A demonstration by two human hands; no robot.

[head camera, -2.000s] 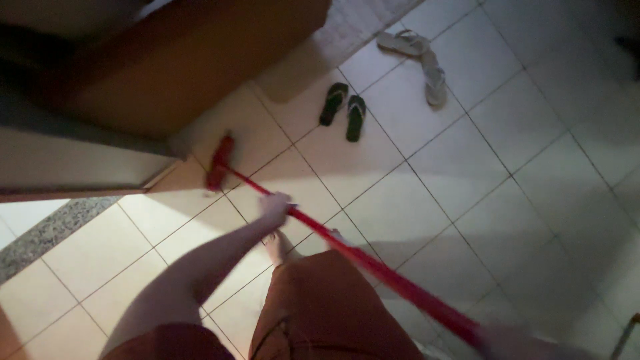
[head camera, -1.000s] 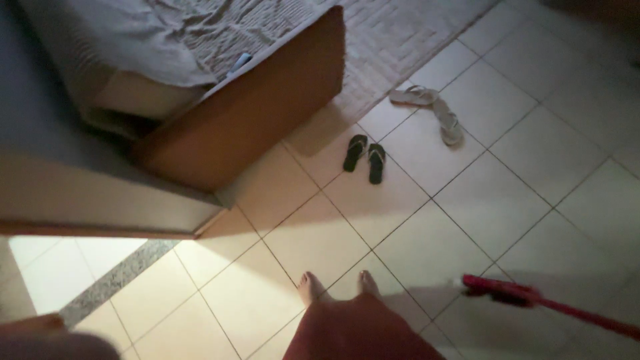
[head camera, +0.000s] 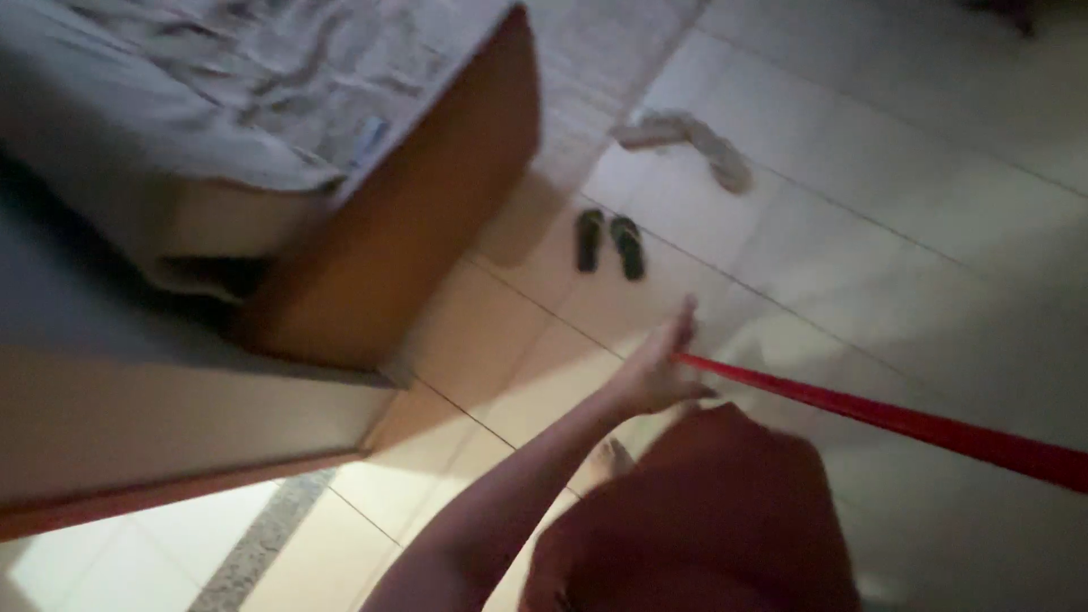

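My left hand (head camera: 663,365) is blurred in the middle of the view, with its fingers spread apart. A red pole (head camera: 858,408) runs from the right edge to that hand and meets it between the spread fingers. The pole's far end and any head on it are hidden or cannot be made out. My right hand is out of view. Beyond my left hand, a pair of dark green flip-flops (head camera: 609,245) lies side by side on the tiled floor. A light pair of flip-flops (head camera: 688,140) lies farther off, touching or overlapping.
At upper left stands a bed with a brown wooden end board (head camera: 425,212) and rumpled bedding (head camera: 280,68). A pale wall or panel edge (head camera: 195,416) juts in from the left, beside a speckled stone threshold (head camera: 263,544). A light rug (head camera: 586,59) borders the floor tiles. One bare foot (head camera: 614,459) shows below my forearm.
My left hand has come into the middle, to the red pole. The brush head seen at lower right a second ago is out of sight. The flip-flops lie as before.
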